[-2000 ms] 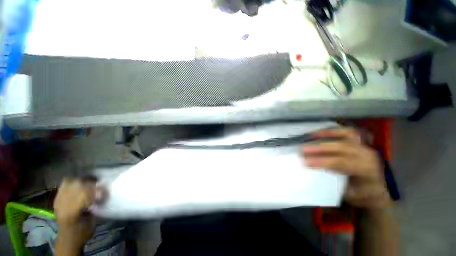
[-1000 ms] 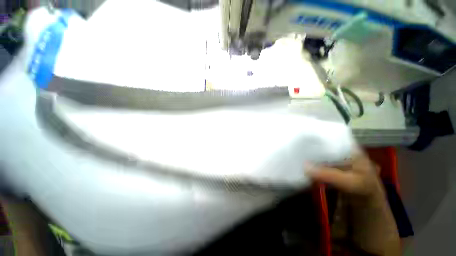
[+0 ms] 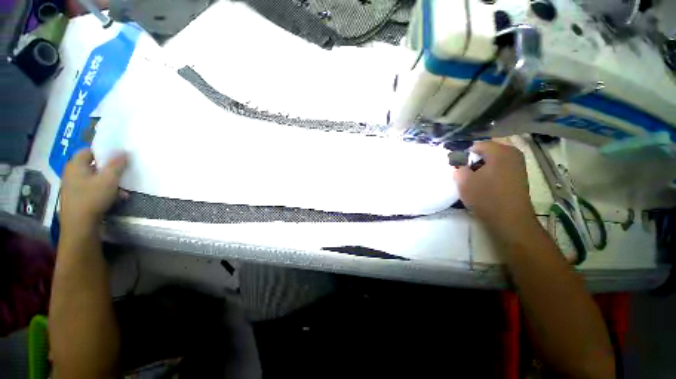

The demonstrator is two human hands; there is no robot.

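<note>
A white-faced fabric panel lies flat on the machine table, with grey cloth showing along its front edge and a narrow grey strip behind it. My left hand is at the panel's left end, its thumb and fingers on the edge. My right hand is at the panel's right end, close to the presser foot area, fingertips closed at the cloth edge. The sewing machine head stands over the right end. The needle is hidden by glare and the head.
Scissors with green-and-white handles lie right of my right hand. Patterned grey panels lie behind. Thread spools stand at far left. The table's grey front edge runs across. A green basket and red-orange crate are below.
The panel, held below the table edge and then lifted and spread, now lies on the table. My left hand moved up onto its left end; my right hand moved up beside the machine head.
</note>
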